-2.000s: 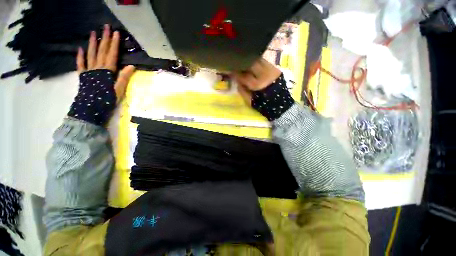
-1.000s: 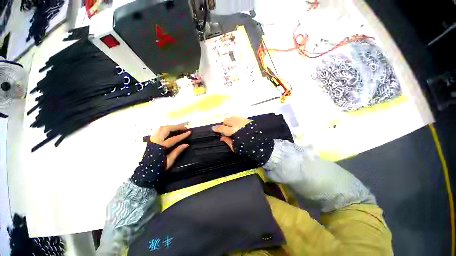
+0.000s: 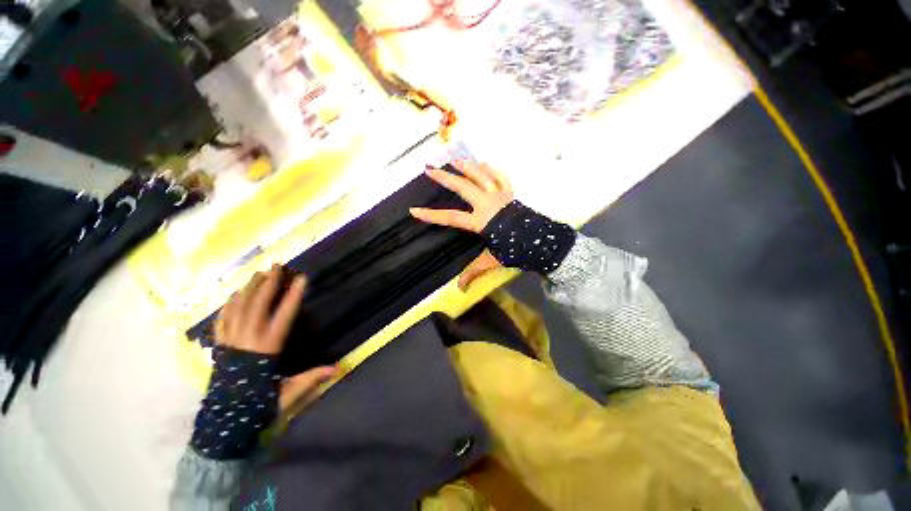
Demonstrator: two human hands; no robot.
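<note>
A stack of flat black straps (image 3: 375,245) lies slantwise on the yellow surface (image 3: 395,319) in front of my body. My left hand (image 3: 262,319) lies over the stack's left end, fingers on top and thumb by the near edge. My right hand (image 3: 479,208) is spread over the right end, fingers on top and thumb at the near edge. Neither hand visibly closes around a strap; the left palm's underside is hidden. Both wrists have dark dotted cuffs.
The sewing machine head (image 3: 90,85) is at upper left. A fanned pile of black straps with silver rings (image 3: 60,250) lies left. Beyond the stack are a printed sheet (image 3: 300,85), orange cord (image 3: 440,112) and a bag of D-rings (image 3: 574,50). Dark floor lies right.
The view has swung right and tilted. From the machine and finished pile, my hands came to the stack's middle, then spread apart to its two ends.
</note>
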